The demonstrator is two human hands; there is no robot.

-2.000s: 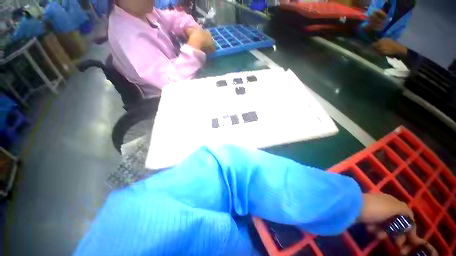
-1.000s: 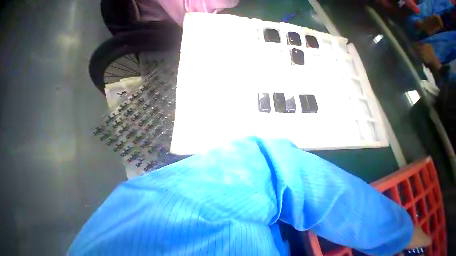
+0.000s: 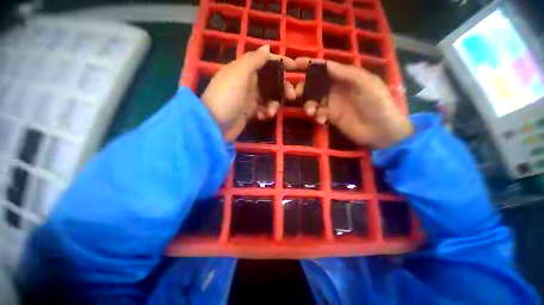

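Observation:
My left hand (image 3: pixel 238 89) holds a dark watch body (image 3: pixel 271 81) upright between its fingers. My right hand (image 3: pixel 361 101) holds another dark watch body (image 3: pixel 315 82) beside it, with a small gap between the two. Both hands are over the upper middle of the red foam tray (image 3: pixel 292 247). Its square pockets mostly hold glossy dark units, many in pairs. One pocket behind the hands shows bare red. Both hands are slightly blurred.
The white tray (image 3: pixel 122 56) lies at left with a few dark units. At right stands a pale instrument (image 3: pixel 512 137) with a bright screen. A crumpled white tissue (image 3: pixel 430 84) lies between it and the red tray. Dark green mat shows between the trays.
The view has turned from the white tray to the red tray. Both hands are now fully visible, raised close together, each with a unit. The neighbour has left the view.

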